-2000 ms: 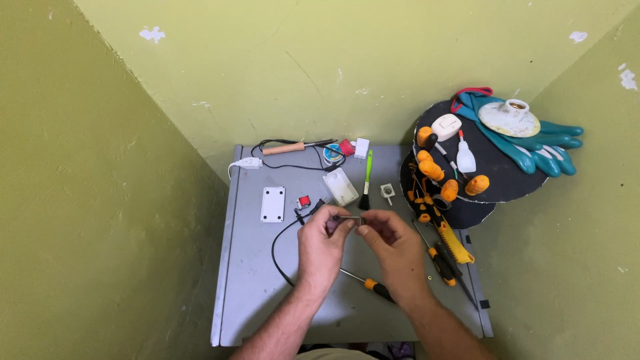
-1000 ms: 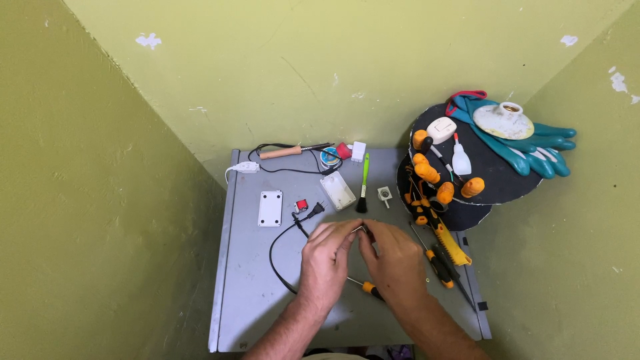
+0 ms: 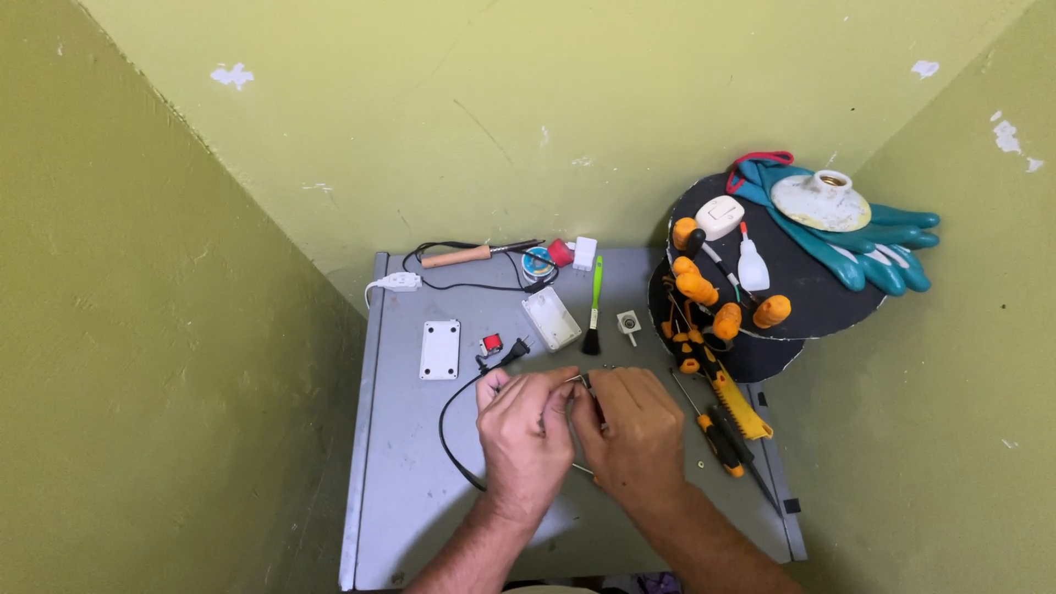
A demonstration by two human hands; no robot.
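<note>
My left hand (image 3: 525,429) and my right hand (image 3: 631,429) meet over the middle of the grey table, fingertips together on a small part (image 3: 582,379), mostly covered by the fingers and too small to name. Just beyond my left hand are a black two-pin plug (image 3: 518,349) on a black cable and a small red component (image 3: 491,343). A white plastic cover plate (image 3: 440,350) lies farther left. Behind the hands are an open white plastic box (image 3: 552,319), a brush with a green handle (image 3: 596,297) and a small white square part with a stem (image 3: 629,323). A screwdriver shaft (image 3: 584,469) shows between my wrists.
A soldering iron (image 3: 458,256), a solder spool (image 3: 538,264) and a white adapter (image 3: 585,253) lie along the back. Right are screwdrivers (image 3: 719,445), a yellow-handled tool (image 3: 742,408) and black round shelves (image 3: 792,318) holding teal gloves (image 3: 887,239) and a lamp holder (image 3: 821,202). Walls stand close around.
My hands stay together over the table, with their fingers shifted around the small part. The black plug, partly hidden by my left hand two seconds ago, shows more fully now.
</note>
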